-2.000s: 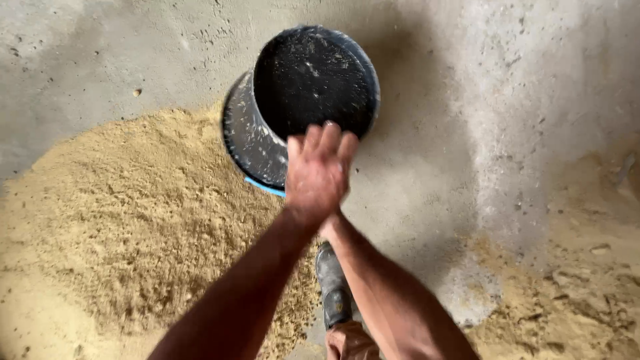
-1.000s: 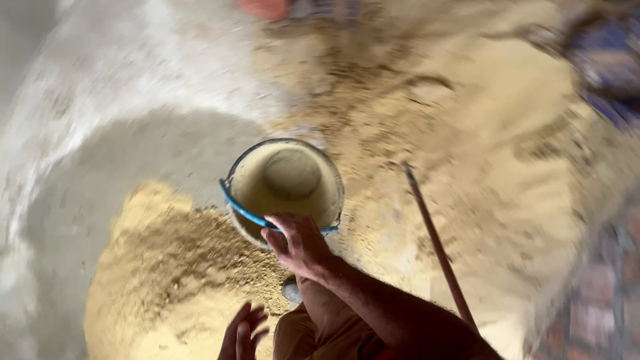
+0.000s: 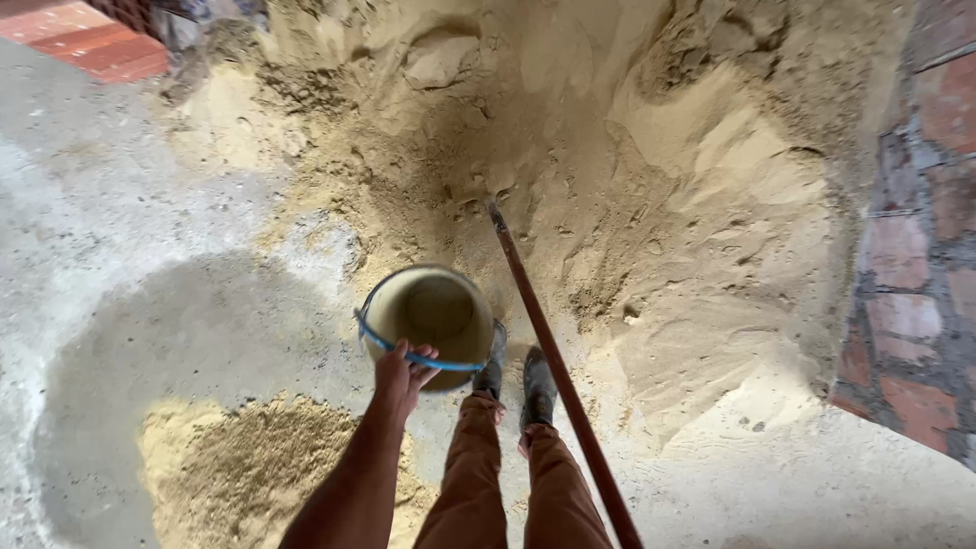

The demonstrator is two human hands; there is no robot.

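Note:
My left hand reaches up from the lower left, its fingers curled around the blue handle of a round bucket. The bucket's mouth faces up toward me, and pale residue coats its inner wall. It hangs just in front and to the left of my boots. My right hand is out of sight. To the right of the bucket, a long reddish-brown tool shaft slants from the bottom edge up to the sand; its far end meets the sand pile, where any tool head is hidden.
A smaller sand heap lies at lower left on the concrete floor, within a damp-looking patch. Red bricks are at the top left. A brick wall borders the right side. My boots stand between bucket and shaft.
One second ago my right hand held the blue handle; now my left hand does, and the right has left the view. Two seconds ago the bucket's dark underside showed. The view has swung strongly.

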